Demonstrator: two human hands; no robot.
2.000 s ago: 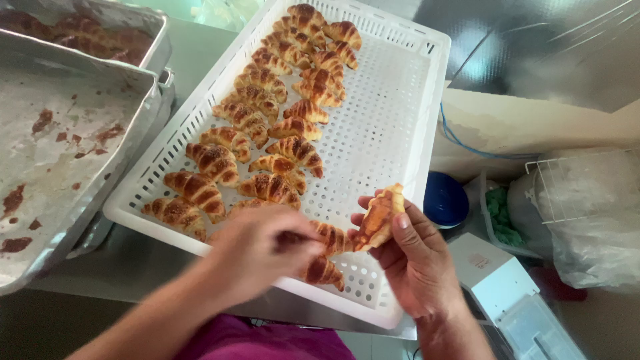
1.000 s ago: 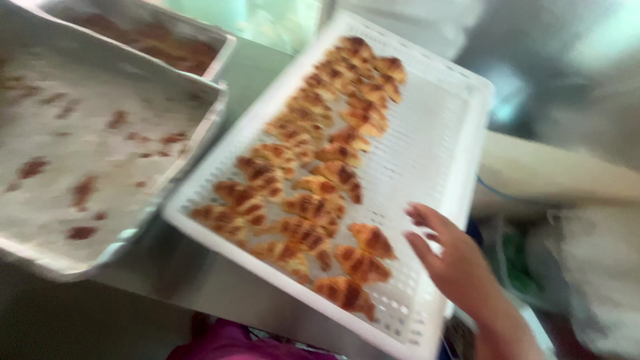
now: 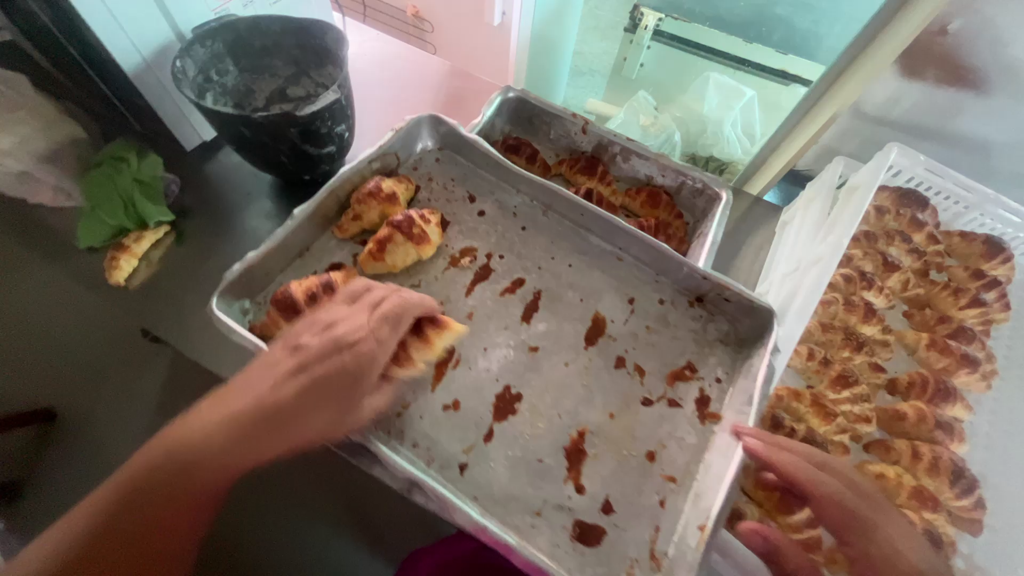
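My left hand [image 3: 344, 360] grips a baked croissant [image 3: 426, 344] over the left part of a metal baking pan [image 3: 552, 376], whose bottom bears brown baked-on spots. Beside that hand, another croissant [image 3: 300, 300] lies in the pan's left corner, and two more [image 3: 400, 240] rest just behind. My right hand [image 3: 832, 496] holds nothing that shows; its fingers are apart at the pan's right rim, partly over the croissants in a white perforated plastic crate [image 3: 888, 172]. Several croissants [image 3: 932, 400] lie in rows in that crate.
Behind the pan stands a second metal pan [image 3: 704, 208] with several croissants. A black bucket [image 3: 268, 96] with whitish residue is at the back left. Near it, a croissant piece [image 3: 132, 254] lies by a crumpled green cloth or bag [image 3: 126, 192]. A clear plastic bag [image 3: 724, 112] is farther back.
The view has swung left to the pans. My left hand, out of view one second ago, now grips a croissant. My right hand held a croissant two seconds ago and no longer does.
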